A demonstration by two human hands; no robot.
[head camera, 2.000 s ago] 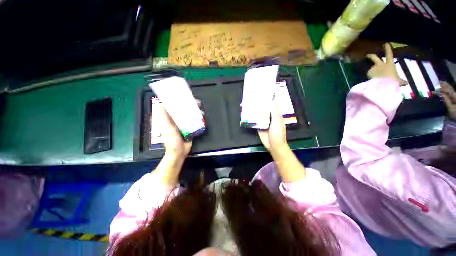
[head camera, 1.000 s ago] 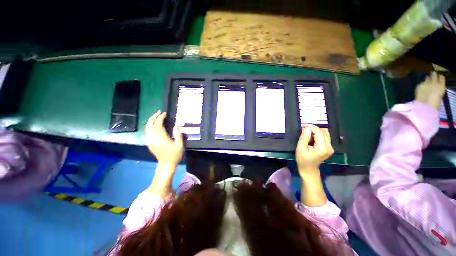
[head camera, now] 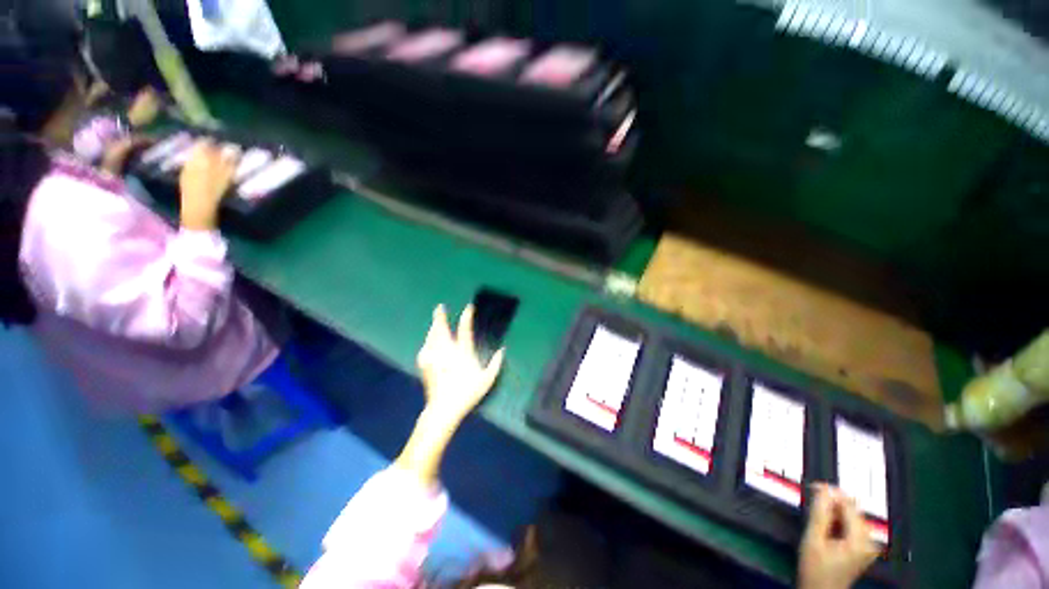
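A black foam tray point(head camera: 644, 460) lies on the green mat with lit white-screened smartphones point(head camera: 688, 412) in its slots, each with a red mark at the bottom. My left hand point(head camera: 452, 366) is at a separate dark smartphone point(head camera: 495, 318) left of the tray, fingers spread over its near left edge; no firm grip shows. My right hand point(head camera: 837, 535) is at the lower end of the rightmost phone point(head camera: 860, 466), fingers curled, with nothing visible in it.
Stacked black trays point(head camera: 495, 150) with phones on top stand behind. A wooden board point(head camera: 794, 328) lies behind the tray. A yellow-green wrapped post point(head camera: 998, 391) stands at right. A person in pink point(head camera: 127, 276) works at another tray point(head camera: 270, 207) at left; a pink sleeve point(head camera: 1015, 555) shows at right.
The view has swung left. My left hand has moved from the tray's left end to the separate dark phone. My right hand stays at the rightmost phone. The screens now show red marks.
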